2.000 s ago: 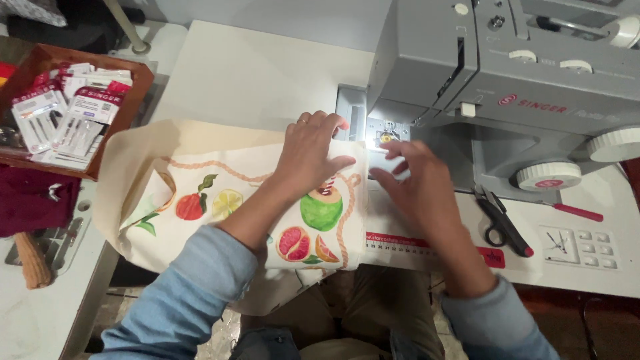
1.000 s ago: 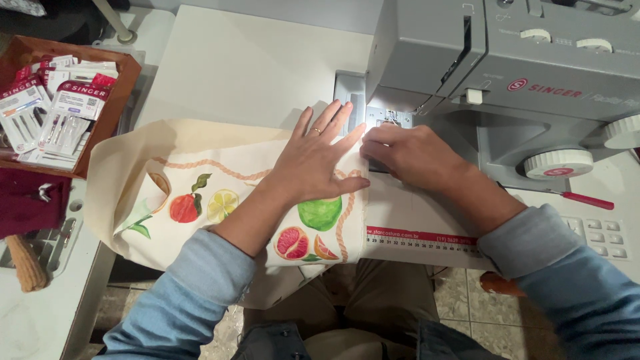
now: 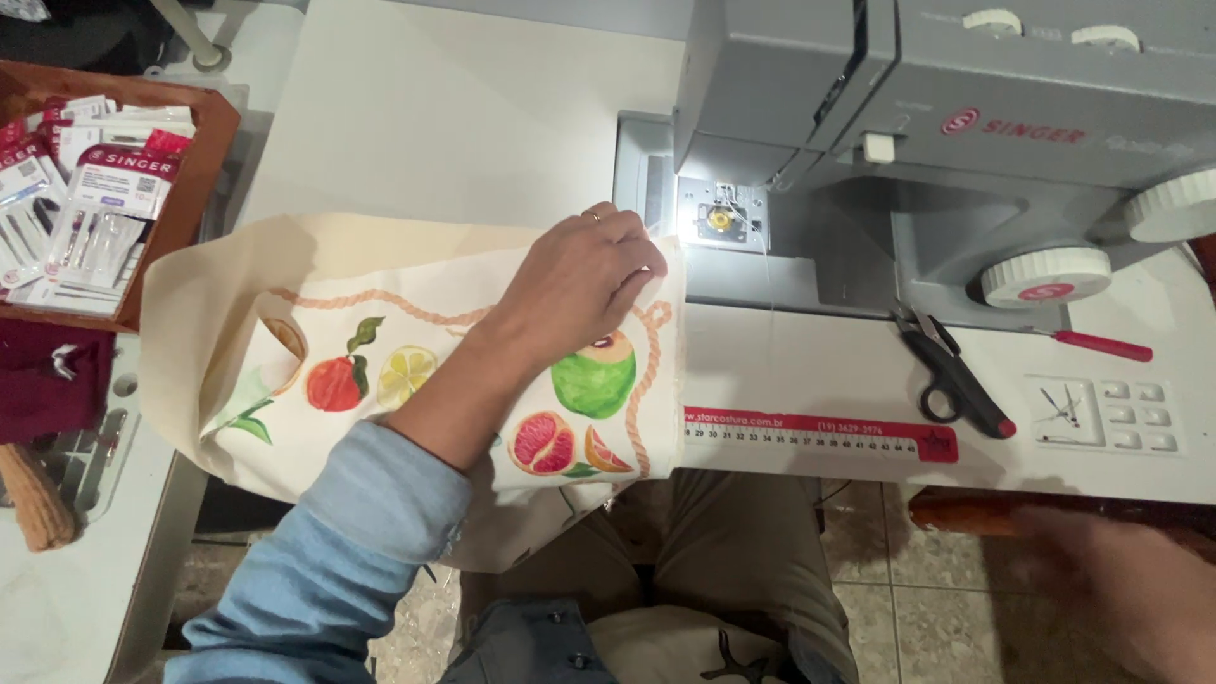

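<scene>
My left hand (image 3: 594, 275) pinches the upper right edge of a cream fabric (image 3: 456, 380) printed with fruit and a rope border. That edge lies just left of the lit needle plate (image 3: 727, 220) of a grey Singer sewing machine (image 3: 950, 142), where a yellow bobbin shows and thin threads trail. Blurred at the lower right, my right hand (image 3: 1083, 560) is away from the fabric, beyond the table's front edge; its fingers are too blurred to read.
Thread snips (image 3: 955, 375) with black handles, a red-handled tool (image 3: 1102, 345), a ruler (image 3: 807, 432) and a white compartment tray (image 3: 1107, 413) lie before the machine. At left, a wooden box (image 3: 214, 142) holds needle packets, above a dark red cloth (image 3: 47, 375).
My right hand has left the fabric edge by the needle plate and moved to the lower right. My left hand, earlier spread flat on the fabric, now pinches its edge.
</scene>
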